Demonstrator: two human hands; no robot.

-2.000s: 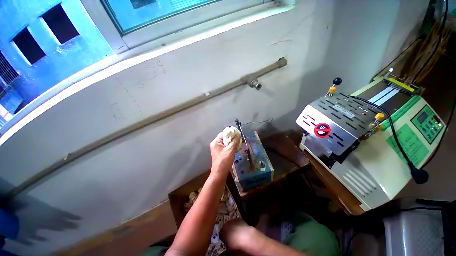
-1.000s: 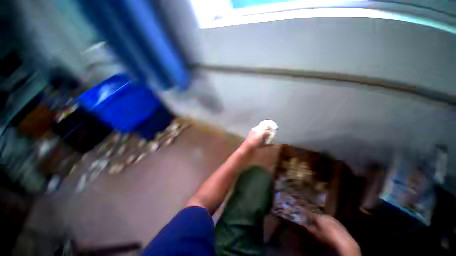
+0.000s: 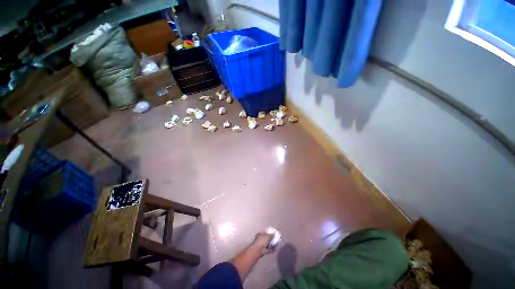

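My left hand [image 3: 262,241] is at the lower middle, over the reddish-brown floor, with its fingers closed around a white-cream bundle [image 3: 273,237]. Several similar cream bundles [image 3: 196,113] lie scattered on the floor in front of and beside the large blue crate [image 3: 248,65]. The brown parts box [image 3: 446,257] is at the lower right, cut off by the edge, with pale pieces [image 3: 418,261] in it. My right hand is not in view.
A wooden stool [image 3: 117,227] with a dark speckled patch stands at the lower left. Behind it is a smaller blue crate [image 3: 68,189]. A bulging woven sack [image 3: 107,62], cartons and a black crate [image 3: 193,70] stand at the back. A blue curtain [image 3: 333,36] hangs along the right wall.
The view has swung left, away from the machines. My left hand still holds the bundle, now away from the box and over the floor. My right hand has left the view.
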